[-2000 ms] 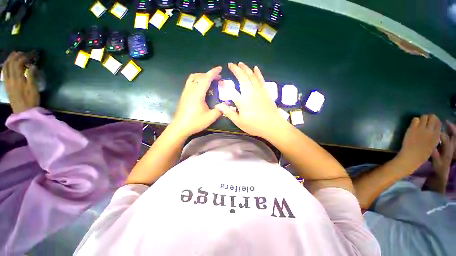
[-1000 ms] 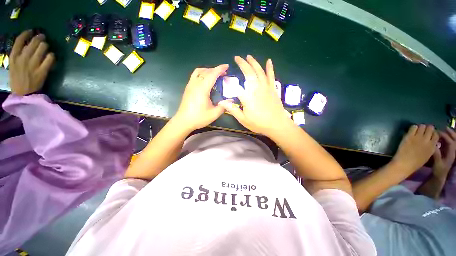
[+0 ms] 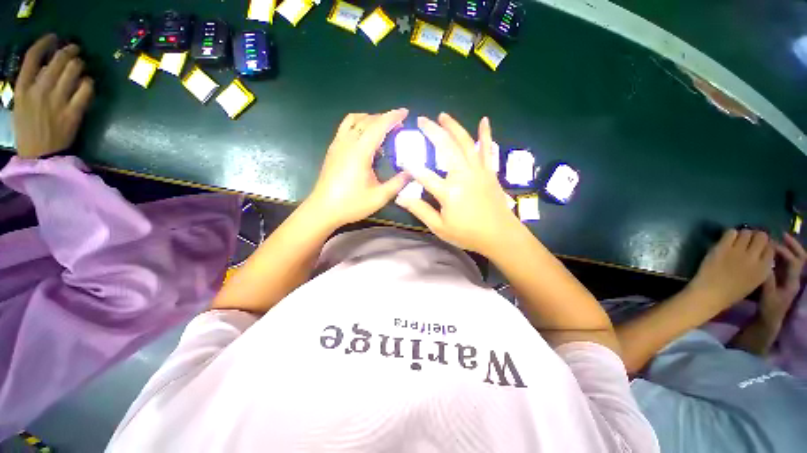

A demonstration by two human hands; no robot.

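Observation:
A smartwatch module with a bright white face (image 3: 411, 149) stands between my two hands on the dark green bench. My left hand (image 3: 356, 170) holds its left edge with thumb and fingers. My right hand (image 3: 460, 181) is at its right side, its thumb and fingers over the lower right edge. A pale pouch battery (image 3: 410, 192) shows below the module between my thumbs. To the right lie a white-faced module (image 3: 519, 166) and another one (image 3: 562, 183); one more is partly hidden behind my right fingers. A battery (image 3: 528, 208) lies below them.
Dark modules (image 3: 210, 42) with batteries (image 3: 234, 98) and a blue-faced module (image 3: 254, 53) lie at upper left. More modules (image 3: 471, 11) line the top edge. A neighbour's hand (image 3: 53, 97) is at far left, another person's hand (image 3: 736, 264) at far right. A pale strip (image 3: 655, 40) curves along the far side.
My right thumb has moved down off the module's lower edge, and the battery now shows below it. The rows at the top sit higher in view. The left neighbour's hand has moved up.

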